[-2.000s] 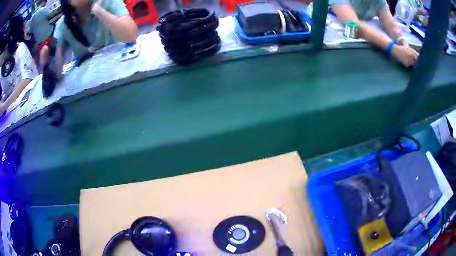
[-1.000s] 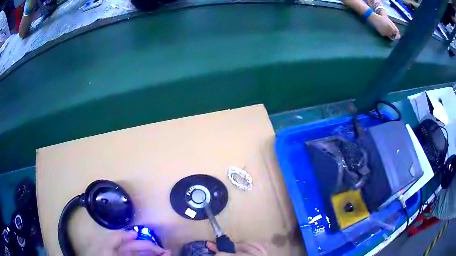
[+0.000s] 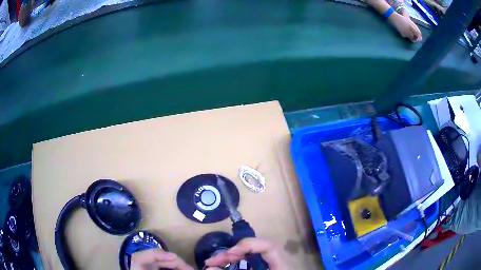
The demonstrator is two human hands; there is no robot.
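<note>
Black headphones lie at the left of the cardboard, with one glossy closed ear cup [image 3: 113, 205] and an open ear cup [image 3: 138, 247] below it. My left hand [image 3: 160, 260] is at the open cup's lower right, cut off by the bottom edge; whether it grips anything is unclear. My right hand [image 3: 253, 250] is closed on the soldering iron [image 3: 242, 230], whose silvery tip points up over the right side of a flat black speaker plate [image 3: 191, 196]. A second black speaker plate [image 3: 210, 243] lies below, partly hidden by my right fingers.
A solder wire coil [image 3: 252, 179] lies on the cardboard [image 3: 158, 137]. At the right, a blue tray [image 3: 307, 174] holds a yellow sponge [image 3: 375, 222], a black holder and a grey box [image 3: 411, 163]. Black speaker plates [image 3: 15, 221] cluster at the left edge. Another person's hand [image 3: 406, 27] rests beyond the green surface.
My view has tilted down since the oldest frame, and both hands have come in. Since one second ago, the iron's tip has moved off the plate's centre and more of the open cup and second plate shows.
</note>
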